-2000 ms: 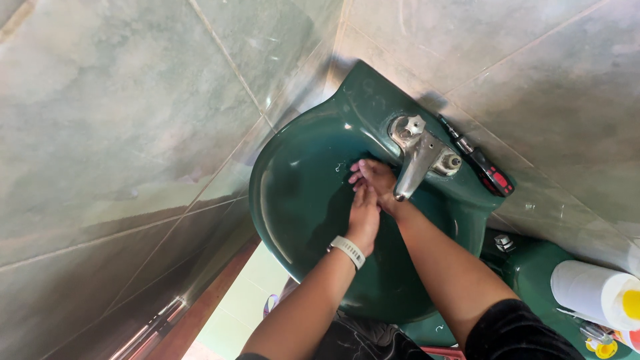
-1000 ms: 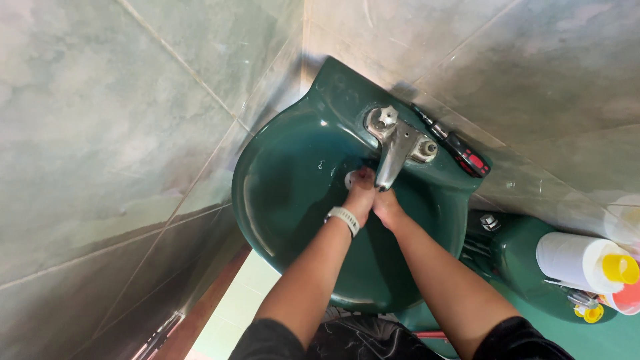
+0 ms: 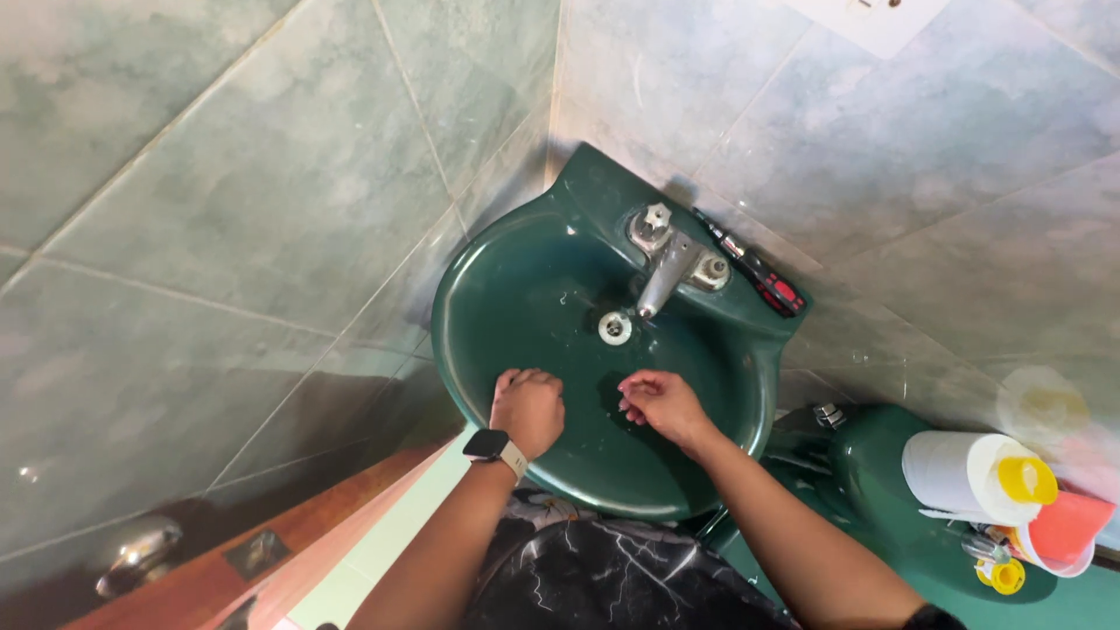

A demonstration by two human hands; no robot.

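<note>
Over the lower left of a green washbasin [image 3: 560, 341] is my left hand [image 3: 528, 411], its fingers curled and partly hidden behind the back of the hand. A smartwatch [image 3: 495, 448] with a light band sits on that wrist. My right hand [image 3: 662, 407] is held above the basin's lower right, fingers bent, with nothing seen in it. The two hands are apart. Beyond them lie the metal drain [image 3: 615, 328] and a chrome faucet [image 3: 669, 269] with a knob at its left. The right knob looks to be off its valve. No running water can be made out.
A black and red screwdriver [image 3: 759, 273] lies on the basin's back ledge, against the tiled wall. At right, a green toilet tank [image 3: 875, 464] bears a paper roll [image 3: 945, 477] and a container with a red-orange part [image 3: 1069, 529]. A wooden door [image 3: 350, 507] stands at lower left.
Both hands were together under the faucet spout. They have moved apart and back toward my body, and the drain now shows in full.
</note>
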